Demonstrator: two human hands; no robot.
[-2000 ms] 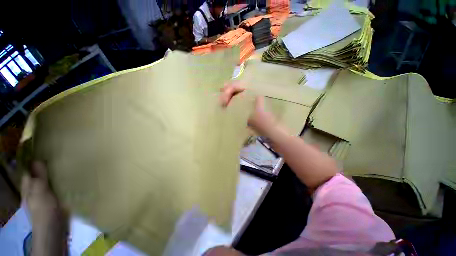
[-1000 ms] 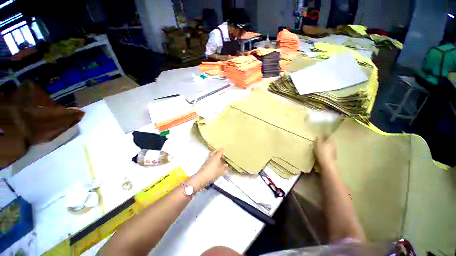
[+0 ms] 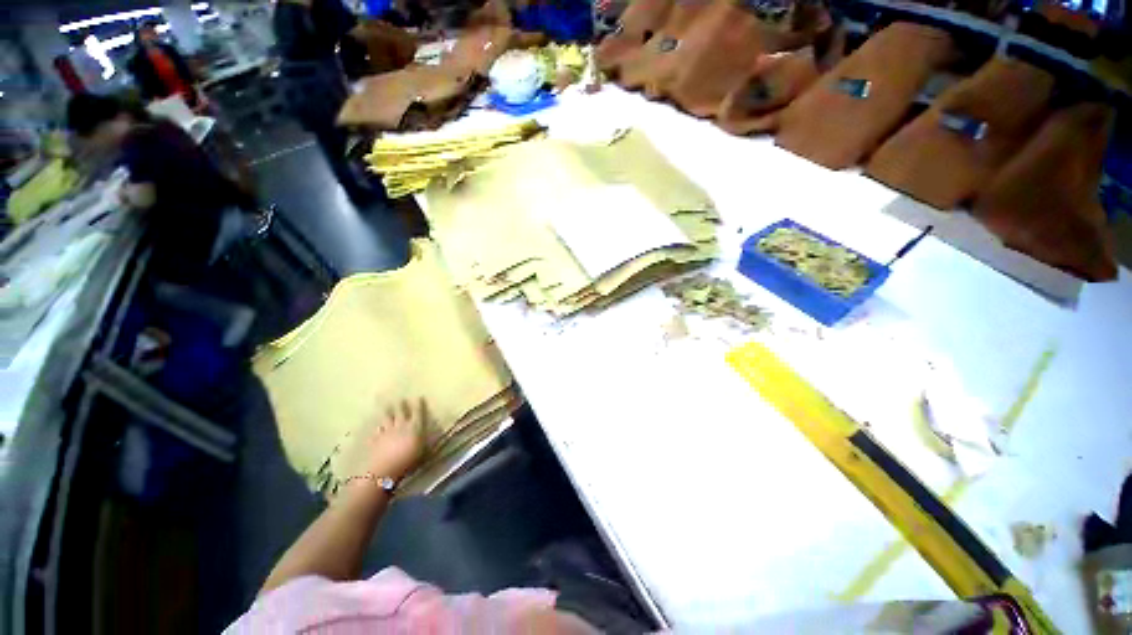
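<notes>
My left hand (image 3: 400, 443) lies with fingers spread on the near part of a stack of olive-tan panels (image 3: 372, 347), left of the white-covered table. A watch shows on the wrist. Whether the fingers pinch any sheet edge is not visible. My right hand is out of the picture. Another stack of panels (image 3: 503, 211) lies on the table's left side, with a white paper sheet (image 3: 613, 231) on it. The yellow template (image 3: 813, 416) with its black strip lies on the table at the right.
A blue tray (image 3: 813, 275) of small tabs stands beyond the template, with loose tabs (image 3: 718, 301) beside it. Brown panels (image 3: 857, 99) line the back. Yellow-edged sheets (image 3: 447, 151) lie at the far left corner. People (image 3: 174, 174) are at the left.
The view has swung left. My left hand has left the panels it handled in front and now rests on the left stack. My right hand has gone out of view.
</notes>
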